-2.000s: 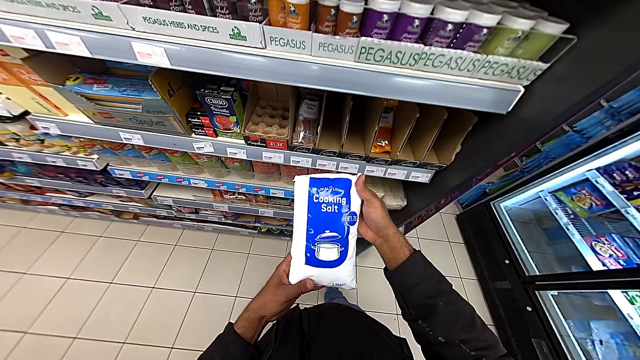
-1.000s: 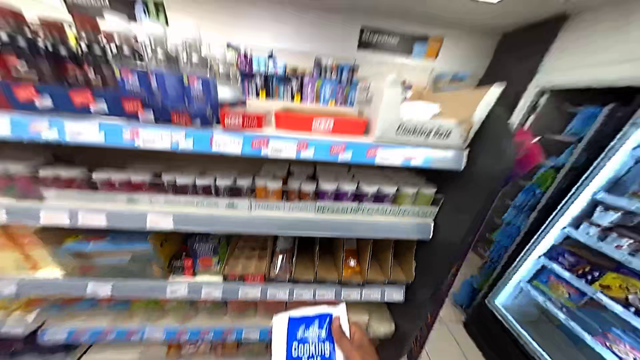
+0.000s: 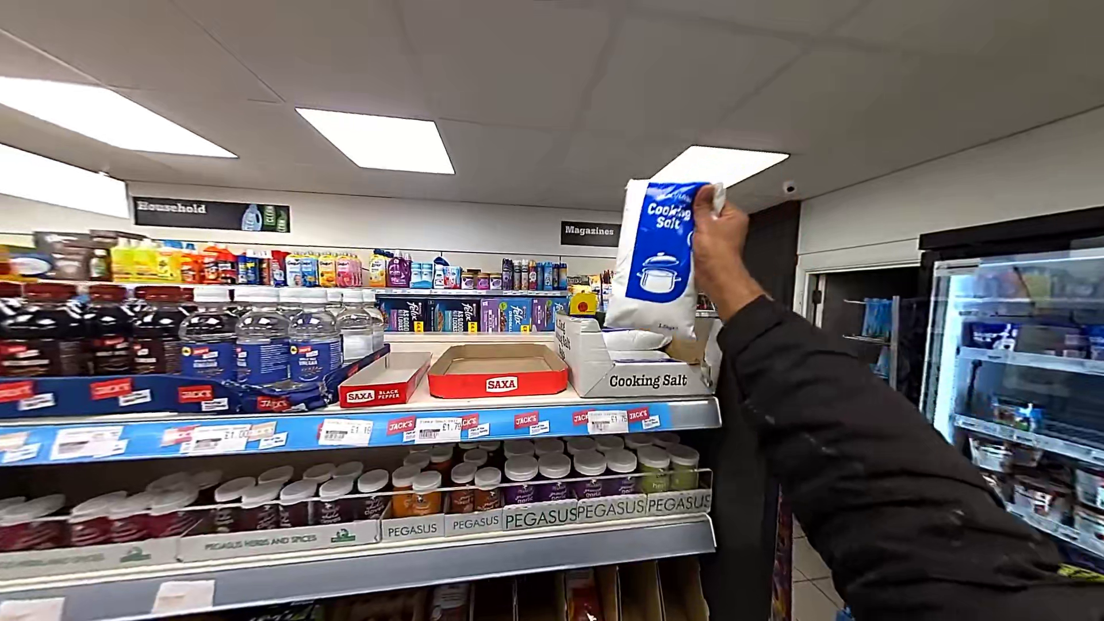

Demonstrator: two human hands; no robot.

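Note:
My right hand point(image 3: 720, 246) grips the upper right edge of a white and blue plastic bag of cooking salt point(image 3: 657, 259), held upright with its printed front towards me. The bag hangs just above an open cardboard box marked Cooking Salt point(image 3: 647, 379) at the right end of the top shelf; its lower edge overlaps the box's opening in view. Inside that box lies another white bag point(image 3: 636, 340). My left hand is out of view.
Beside the box stand a red Saxa tray point(image 3: 498, 373), a narrower black pepper tray point(image 3: 385, 379) and vinegar bottles point(image 3: 263, 336). Below, spice jars point(image 3: 552, 473) line a shelf point(image 3: 362, 565) behind a clear guard. A glass-door fridge point(image 3: 1018, 388) is at the right.
The salt bag, held in both hands low over the floor two seconds ago, is now raised over the top shelf in my right hand alone. The view has tilted up.

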